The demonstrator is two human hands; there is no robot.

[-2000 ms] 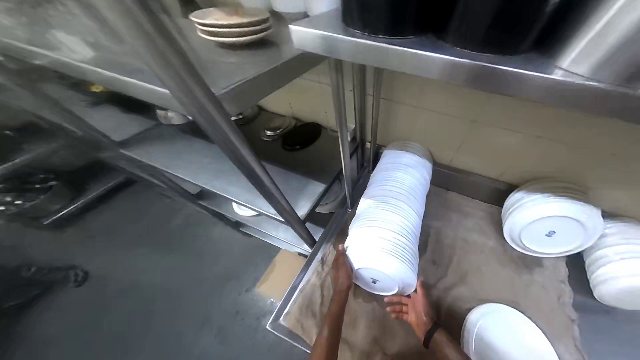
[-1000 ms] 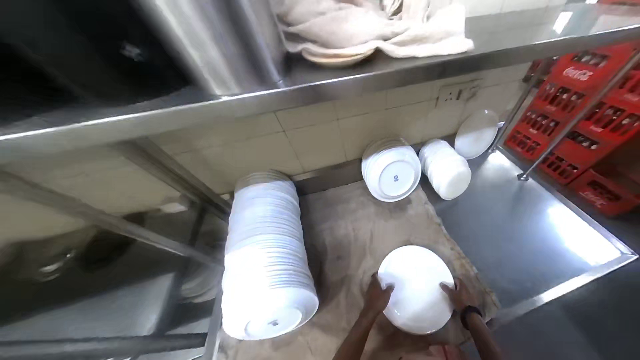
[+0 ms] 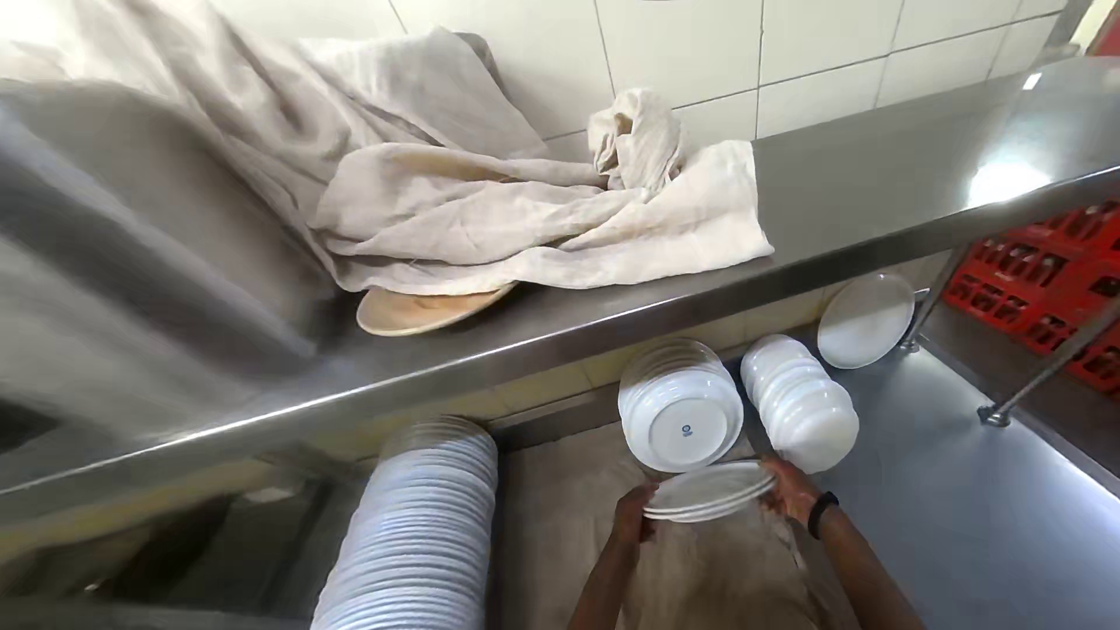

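Note:
Between both hands a small stack of white plates (image 3: 710, 490) is held, tilted, over a cloth-covered steel counter. My left hand (image 3: 632, 516) grips its left rim, and my right hand (image 3: 789, 492), with a dark band on the wrist, grips the right rim. Just behind them, a stack of white plates (image 3: 687, 429) leans on its side near the wall. White bowls (image 3: 805, 407) lie nested in a row to its right. A long row of white plates (image 3: 420, 534) stands on edge at the left.
A steel shelf (image 3: 612, 324) crosses above the counter, bearing a crumpled beige cloth (image 3: 525, 219) and a shallow dish (image 3: 424, 312). A white oval platter (image 3: 866, 321) leans at the back right, near a metal post (image 3: 1050, 363). Red bottle crates (image 3: 1032, 280) stand beyond.
Both hands have lifted the plates that lay on the cloth a second ago, bringing them toward the leaning plate stack. Two seconds ago the hands were at the long row. The view has shifted right.

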